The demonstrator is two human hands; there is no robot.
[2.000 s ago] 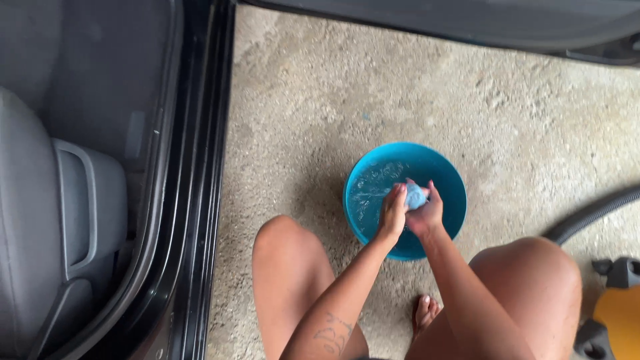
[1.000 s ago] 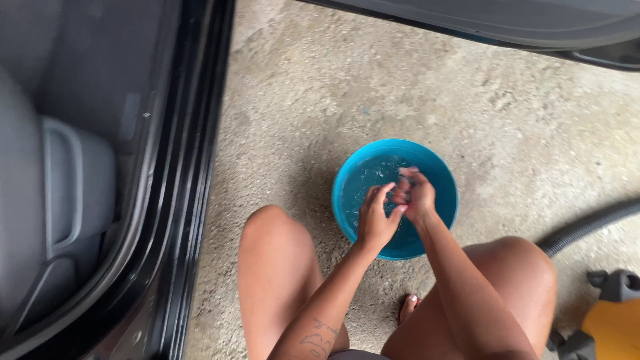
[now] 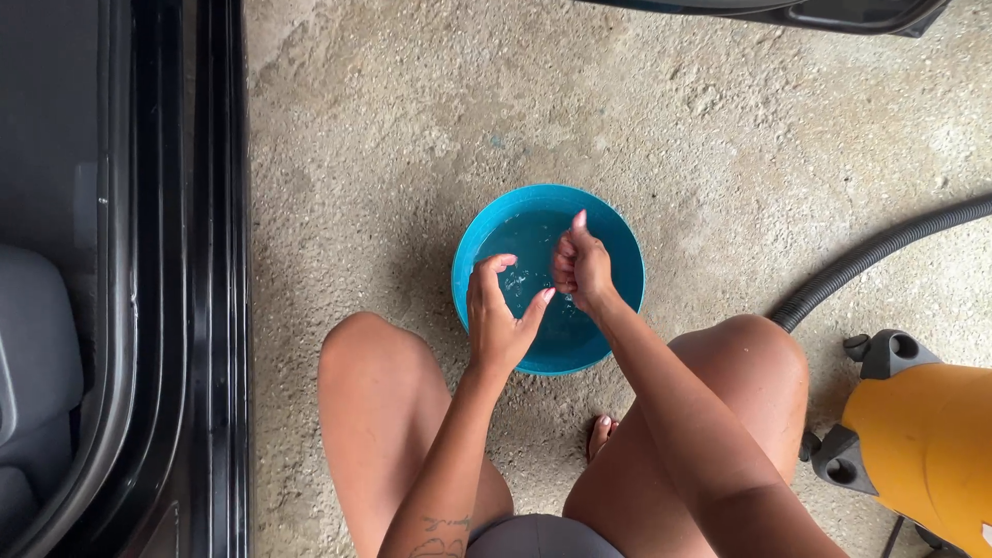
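A round blue plastic basin [image 3: 570,358] of water stands on the concrete between my knees. Over its left part is my left hand [image 3: 500,318], empty, with the thumb and curved fingers spread apart. My right hand [image 3: 581,263] is above the right part of the basin, thumb pointing up and fingers curled; whether anything small is inside the curl cannot be seen. The two hands are apart, with the left thumb tip close to the right fingers. Small splashes and bubbles show on the water between them.
At the left is a car's black door sill [image 3: 225,310] with a grey seat [image 3: 39,333] inside. The edge of a car door [image 3: 845,15] crosses the top. A yellow wheeled canister [image 3: 922,434] and a black corrugated hose [image 3: 876,256] lie to the right on rough concrete.
Two seconds ago my hands were together around a pale blue wet thing over the basin; it no longer shows in them. My hands have moved apart.
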